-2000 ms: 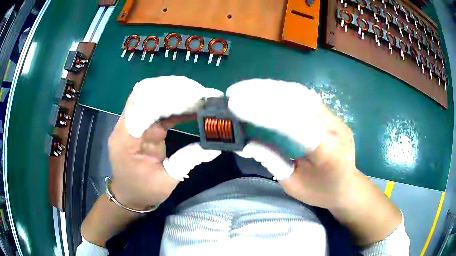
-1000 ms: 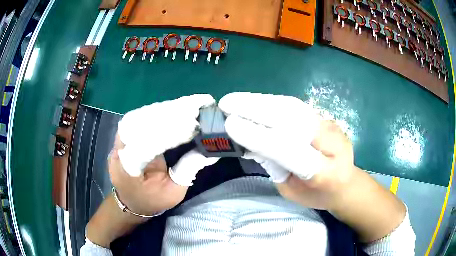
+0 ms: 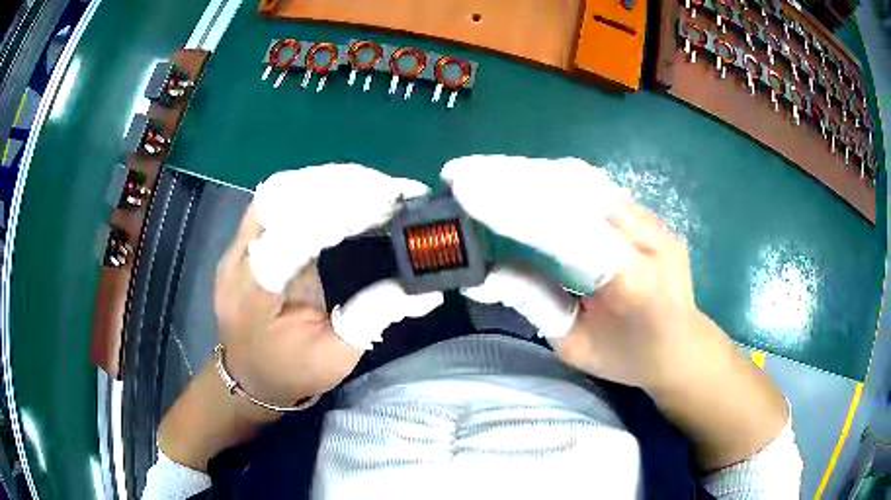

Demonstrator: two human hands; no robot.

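A closed inductor is held up between both hands in front of the body. It is a dark grey block, and copper stripes show through its side window. My left hand grips its left side with white-covered fingers and thumb. My right hand grips its right side the same way. The pins are not visible. Behind the hands, a row of several core halves with coils seated stands on the green mat, silver legs towards me.
A narrow red-brown carrier strip at left holds several closed units. An orange assembly tray lies at the back, with its end bar at right. A brown tray at right holds rows of coiled cores. A grey gap lies below the mat's left edge.
The inductor has tilted so its side window faces up more squarely than a second ago. Both hands have shifted slightly and still hold it. The bench items appear shifted in the view.
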